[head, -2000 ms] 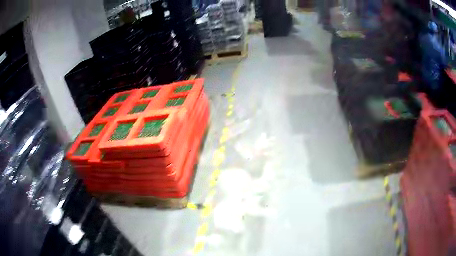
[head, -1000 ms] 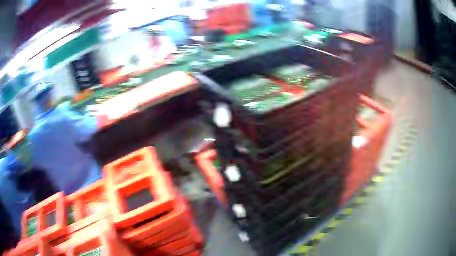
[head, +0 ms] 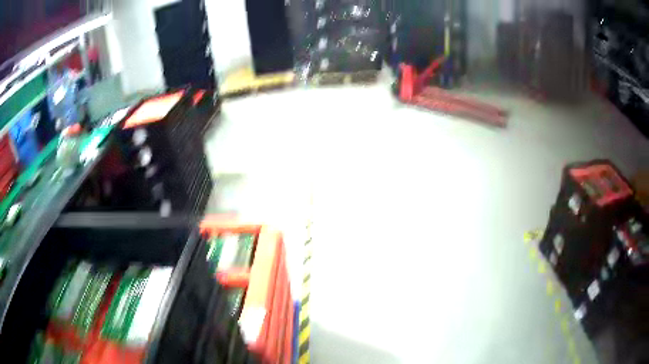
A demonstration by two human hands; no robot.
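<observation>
Neither of my hands is in the picture. Nearest in front of me, at the lower left, is an open black turnover crate (head: pixel 127 222). Green circuit boards (head: pixel 128 302) stand on edge in rows inside it, with orange-red lining (head: pixel 107 348) between and below them. Right beside the crate is a stack of orange-red foam trays (head: pixel 269 284) with green and white boards showing in their compartments. The view is blurred, so details of the boards cannot be told.
A green conveyor (head: pixel 43 167) runs along the left, with people in blue beyond. Black crates (head: pixel 171 156) are stacked ahead left. A red pallet truck (head: pixel 455 103) stands at the back. More black crates (head: pixel 591 234) stand at right. Yellow-black tape (head: pixel 306 284) marks the floor.
The view has swung across the line to an aisle. The open black crate now lies at the lower left, seen from closer. The pallet truck and right-hand crates have come into view.
</observation>
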